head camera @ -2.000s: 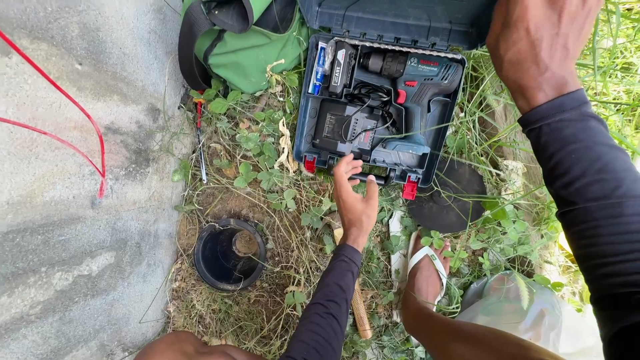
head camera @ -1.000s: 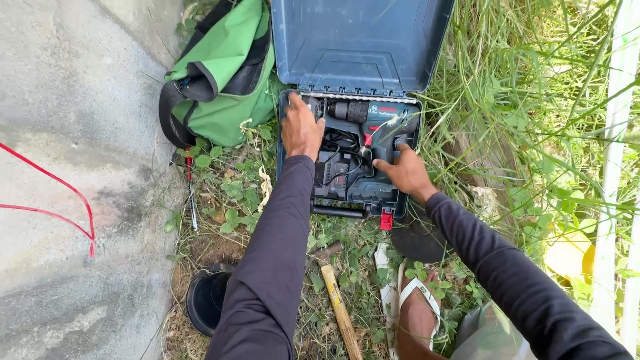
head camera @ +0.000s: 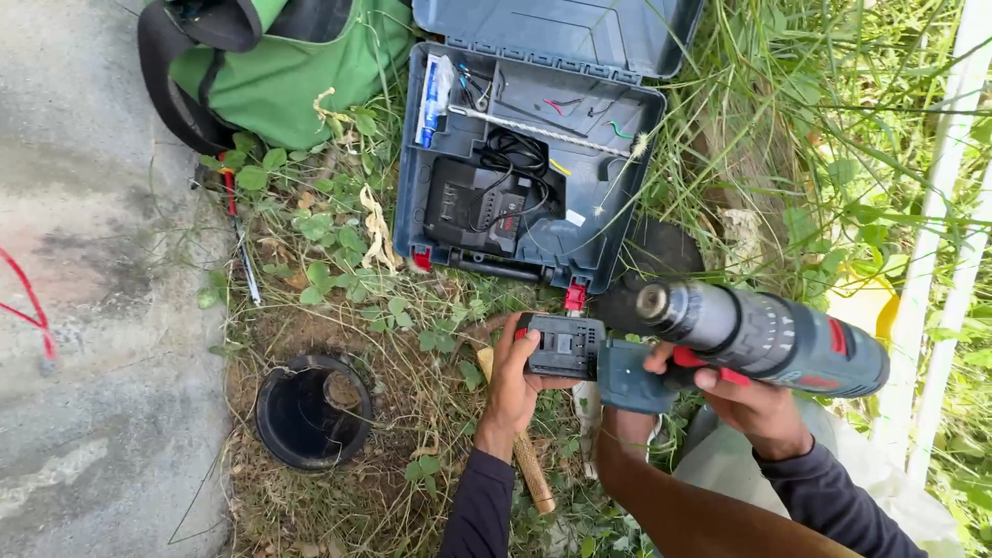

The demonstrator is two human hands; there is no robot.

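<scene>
My left hand (head camera: 513, 380) holds a black battery pack (head camera: 564, 345) at its left end. The pack lies right beside the base of a blue cordless drill (head camera: 775, 337); whether the two are joined cannot be told. My right hand (head camera: 748, 403) is closed round the drill's handle, with the chuck pointing left. Above them lies the opened blue tool case (head camera: 604, 248). In it are a black battery charger (head camera: 477, 205) with its coiled cable, a long masonry drill bit (head camera: 542, 132), a blue and white tube (head camera: 430, 101) and loose bits of wire.
A black pipe opening (head camera: 314, 411) is set in the ground beside the concrete wall (head camera: 116, 372). A red-handled screwdriver (head camera: 239, 225) lies by the wall, below a green bag (head camera: 287, 85). A wooden-handled hammer (head camera: 535, 473) lies under my left forearm. White pipes (head camera: 938, 209) stand at the right.
The drill and a battery pack, in the case two seconds ago, are out of it and in my hands. Both hands have moved from the case to the near side of it.
</scene>
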